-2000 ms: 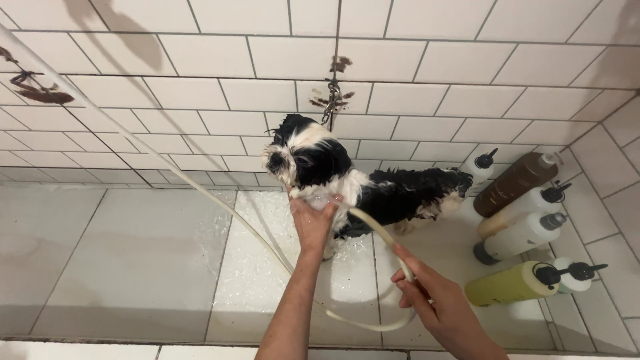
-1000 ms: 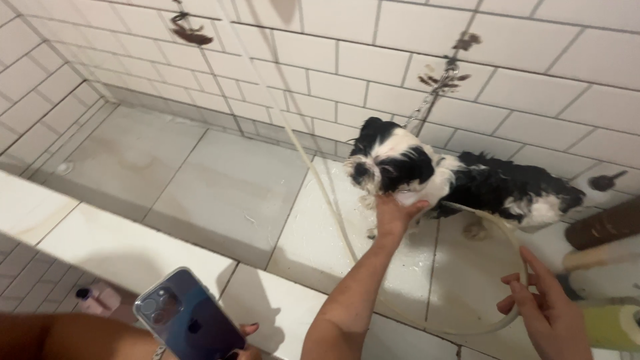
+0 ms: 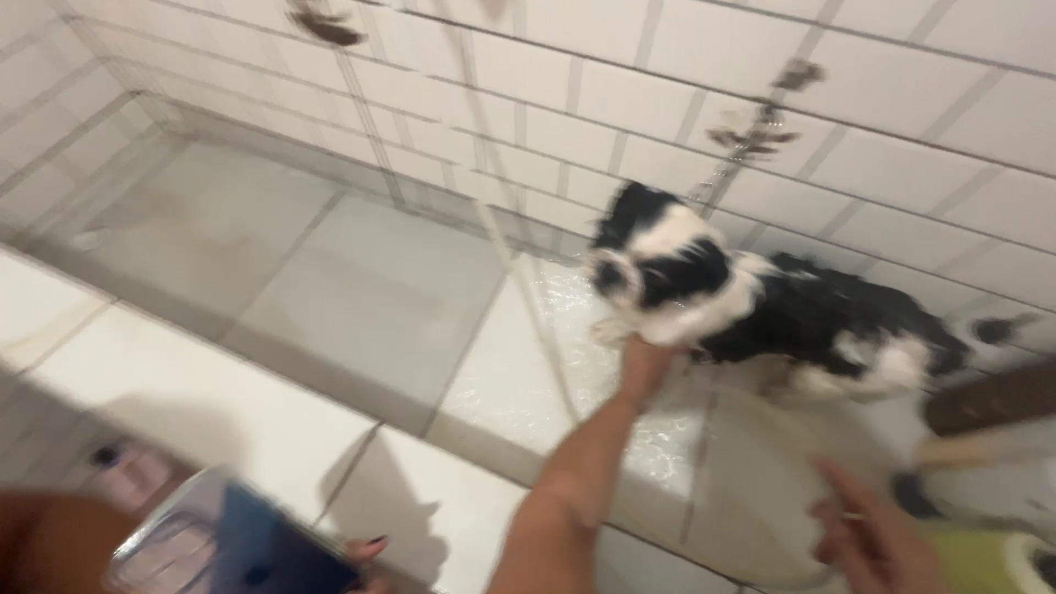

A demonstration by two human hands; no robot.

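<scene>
A wet black-and-white dog [image 3: 800,305] stands on the tiled basin floor [image 3: 388,305], its head toward the left. My left hand [image 3: 652,363] is under its chin at the chest, fingers partly hidden by fur, with the end of a pale hose [image 3: 532,313] apparently in its grip. The hose comes down the wall and passes behind my left forearm. A blurred loop of it curves toward my right hand [image 3: 866,528], which is low on the right, index finger extended; blur hides whether it touches the hose. Water spreads over the floor by the dog.
A metal chain [image 3: 726,169] runs from the tiled wall down behind the dog. Bottles stand at the right, one brown [image 3: 990,396], one yellow-green [image 3: 973,561]. Over the basin's tiled ledge [image 3: 247,396], another person's hand [image 3: 367,561] holds a phone [image 3: 239,544]. A pinkish bottle [image 3: 136,470] is beyond it.
The view has swung left and closer. The other person's phone, absent two seconds ago, came into view one second ago. My left hand stays under the dog's chin.
</scene>
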